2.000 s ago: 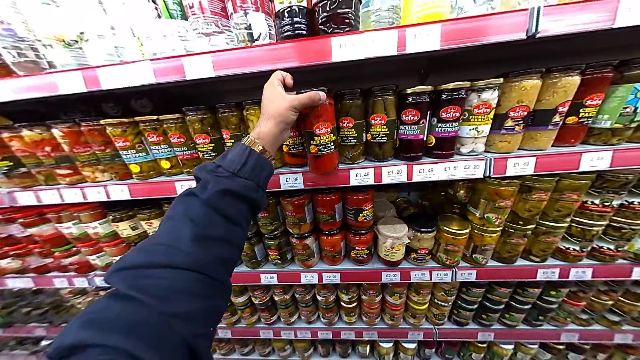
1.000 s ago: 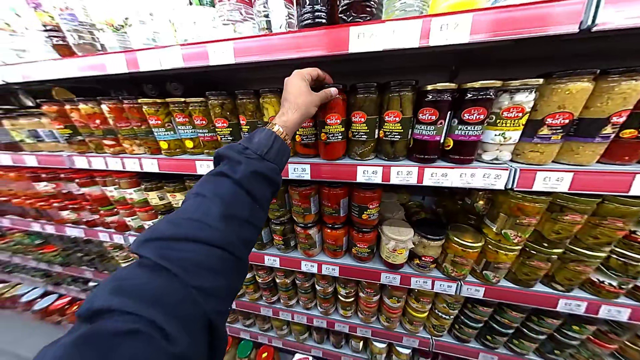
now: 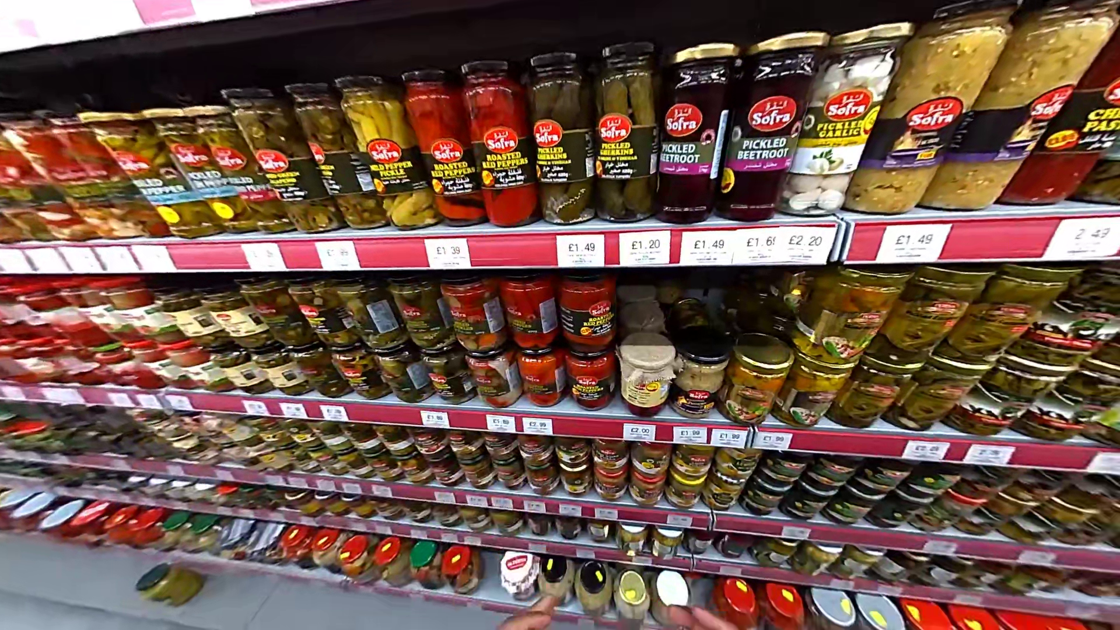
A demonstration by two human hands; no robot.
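At the bottom edge of the head view, only the fingers of my left hand (image 3: pixel 530 616) and of my right hand (image 3: pixel 702 619) show, some way apart; whether either is closed on anything cannot be told. They appear in front of the jars of the lowest shelf. Higher up, a jar of roasted red peppers (image 3: pixel 500 144) stands upright on the upper shelf, beside a similar red jar (image 3: pixel 444 149) on its left and a jar of pickled gherkins (image 3: pixel 562 140) on its right. No hand touches these jars.
Jars of pickled beetroot (image 3: pixel 688 131) and garlic (image 3: pixel 844 122) stand farther right. Red-fronted shelf edges (image 3: pixel 525 249) with price labels run across. Below are stacked jars and a cloth-topped jar (image 3: pixel 647 372). A lone jar (image 3: pixel 171 584) is near the grey floor (image 3: pixel 289 604) at lower left.
My left hand has let go of the red pepper jar, which it held out in front of the shelf two seconds ago, and has dropped low. My right hand has come into view.
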